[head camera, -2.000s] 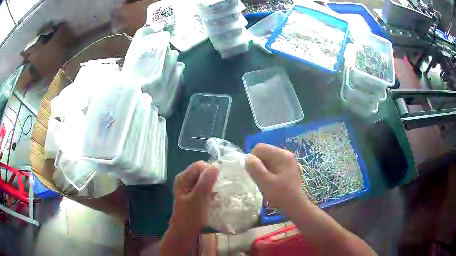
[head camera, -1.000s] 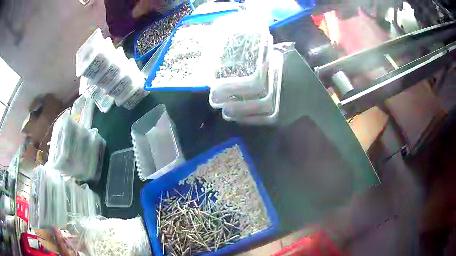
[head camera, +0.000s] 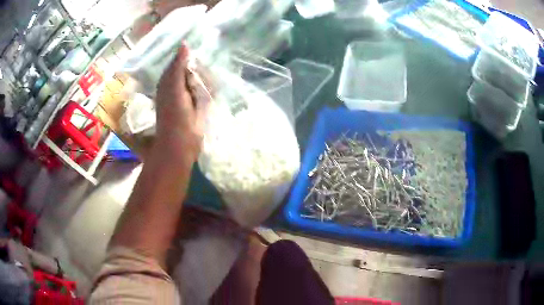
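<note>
My left hand is raised at left centre, blurred, and grips the crumpled clear top of the sleeve bag. Small white pieces fill the bag's lower part, which hangs beside the tray's left side. My right hand is not in view. The blue parts tray lies on the bench right of the bag. Thin metal pins lie in a loose heap in its left part, and tiny pale sleeves fill its right part.
An open clear box stands behind the tray, with a flat clear lid left of it. Clear boxes are stacked at right. A black rectangle lies right of the tray. Red stools stand at left.
The view has swung back left from the earlier right-hand view. The sleeve bag, lying left of the tray without a hand on it, is now held up by my left hand.
</note>
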